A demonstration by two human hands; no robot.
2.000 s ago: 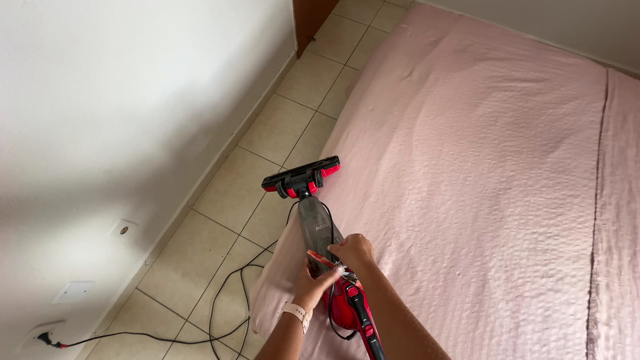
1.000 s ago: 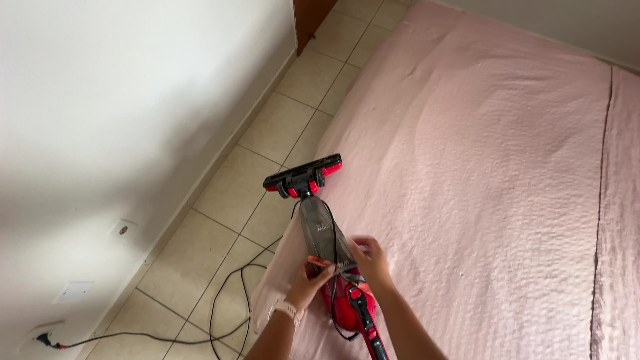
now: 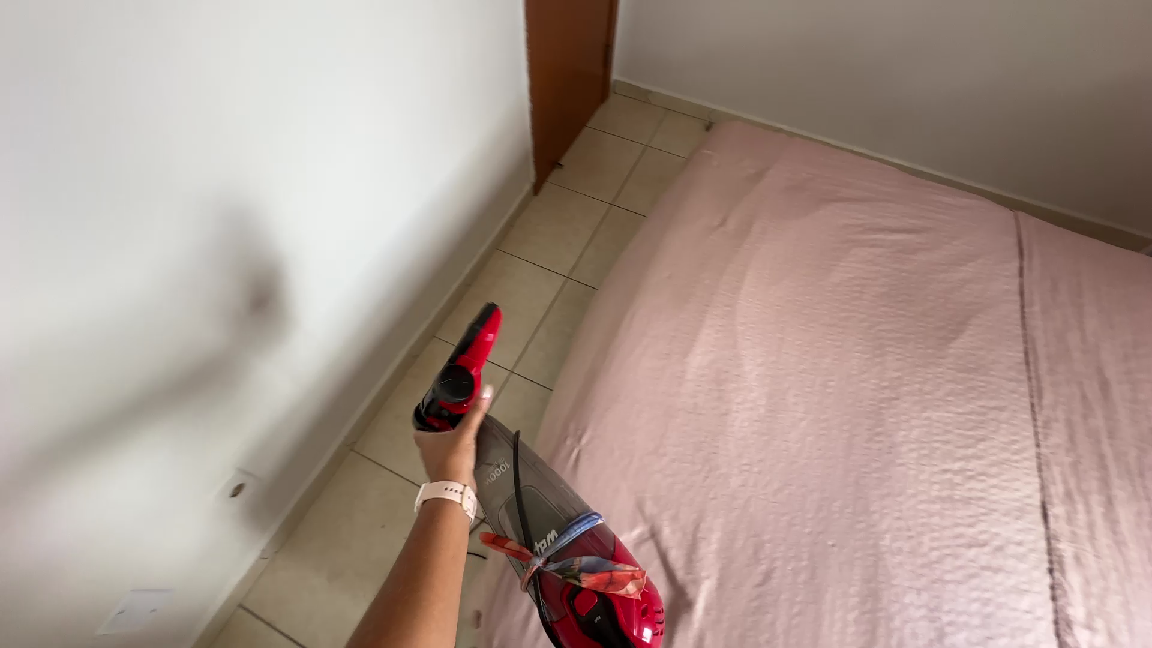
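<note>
My left hand [image 3: 454, 443], with a pale watch band at the wrist, grips the neck of a red and black vacuum cleaner [image 3: 531, 495] just behind its floor head [image 3: 463, 369]. The vacuum's grey body slants from the hand down to its red motor end near the bottom edge. A patterned cloth strip [image 3: 585, 567] is tied around the body, over a black cord [image 3: 519, 486]. My right hand is out of view.
A bed with a pink cover [image 3: 810, 378] fills the right side. Tiled floor [image 3: 549, 225] runs between it and the white wall [image 3: 225, 225]. A brown door [image 3: 567, 81] stands at the back; wall plates [image 3: 135, 611] sit low on the left.
My left hand has moved from the vacuum's middle to its neck, by the floor head. The vacuum looks turned and lifted closer. My right hand has left the view. The view has shifted.
</note>
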